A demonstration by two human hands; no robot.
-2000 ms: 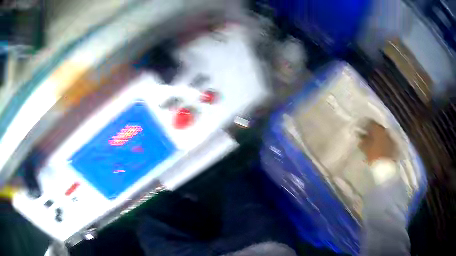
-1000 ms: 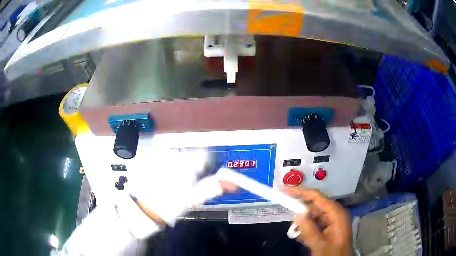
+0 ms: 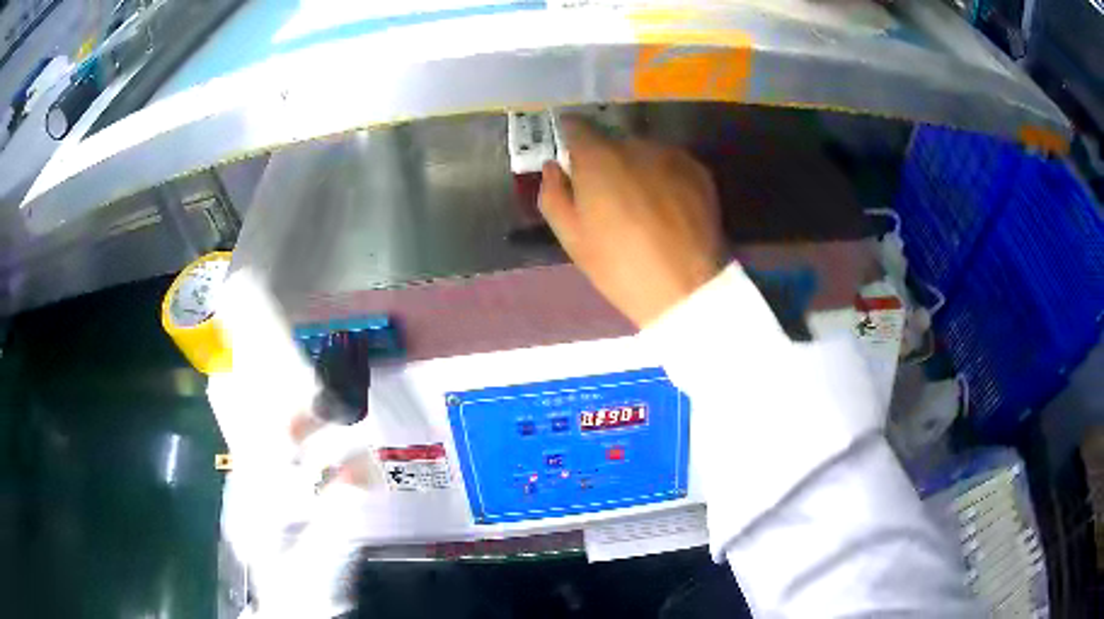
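My bare right hand (image 3: 636,218) reaches under the raised screen frame (image 3: 484,91), its curled fingers at the white printing jig (image 3: 530,139) on the metal bed. A narrow white edge shows between thumb and jig; what the fingers hold is hidden. My left hand (image 3: 327,450) is blurred in white at the left front, beside the left black start button (image 3: 345,375). A long blurred white shape (image 3: 260,333) rises from it; I cannot tell whether it is a white plastic part or the glove.
The blue control panel (image 3: 569,447) with red digits faces me. A yellow tape roll (image 3: 196,312) is at the machine's left. Blue baskets (image 3: 1011,272) stand at the right. A crate with rows of white parts (image 3: 999,544) is at the lower right, partly behind my right sleeve.
The crate view has given way to the press. My hands, earlier together on a white part before the panel, have parted: right forward to the jig, left toward the left start button.
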